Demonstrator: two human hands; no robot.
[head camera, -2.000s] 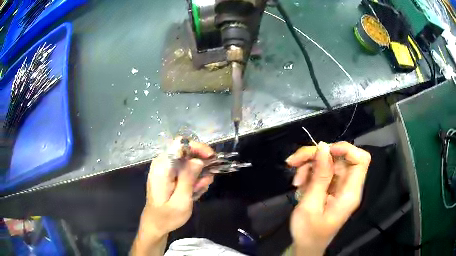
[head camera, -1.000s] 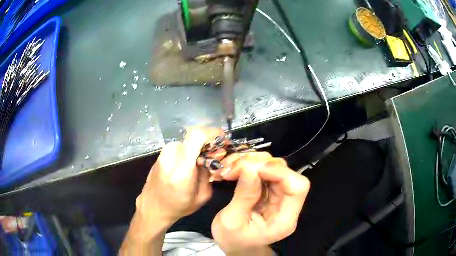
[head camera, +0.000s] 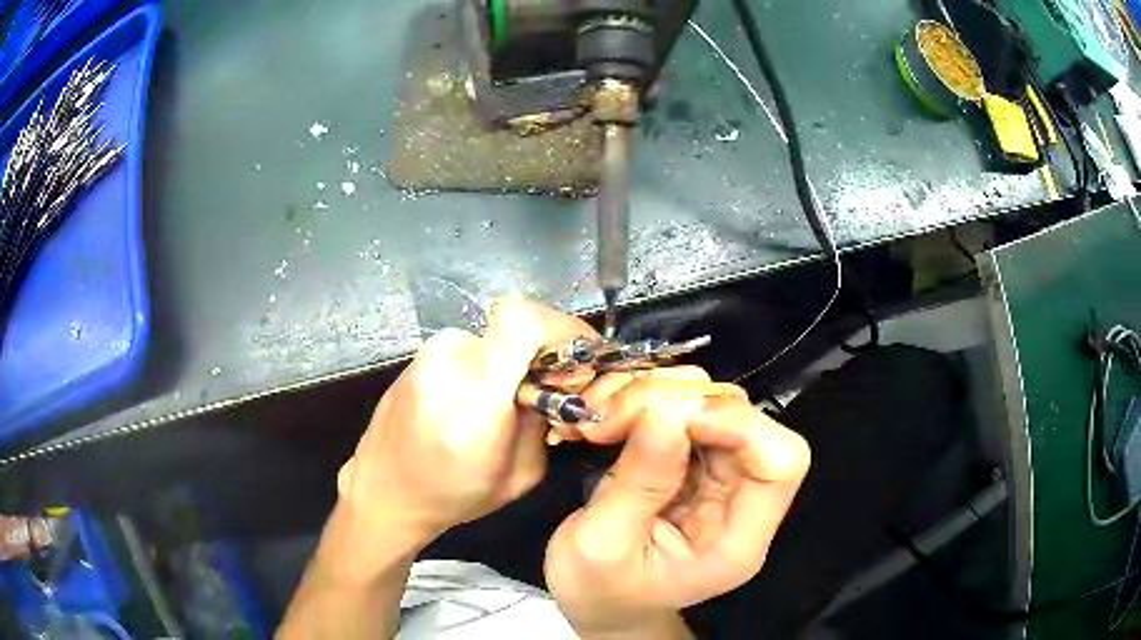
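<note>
My left hand (head camera: 457, 419) is closed around several silver-and-black plug connectors (head camera: 558, 403), which stick out to the right between its fingers. The soldering iron (head camera: 612, 200) points down over the bench edge, its dark tip at the top of the connectors. My right hand (head camera: 682, 481) is just right of and below them, fingertips pinched together close to the connectors. The thin solder wire (head camera: 836, 269) curves down from beside the iron to behind my right hand. The pinched end of the wire is hidden by the fingers.
The iron stand (head camera: 501, 94) sits on a crusted base plate (head camera: 438, 144). A blue parts tray (head camera: 94, 300) holds cables with silver ends (head camera: 63, 156) at left. A thick black cord (head camera: 797, 150), a tin of golden wire wool (head camera: 947, 63) and a yellow block (head camera: 1009, 128) are at right.
My right hand has moved left from well apart to beside the connectors. My left hand has risen and turned, bringing the connectors to the iron tip. The view has shifted slightly.
</note>
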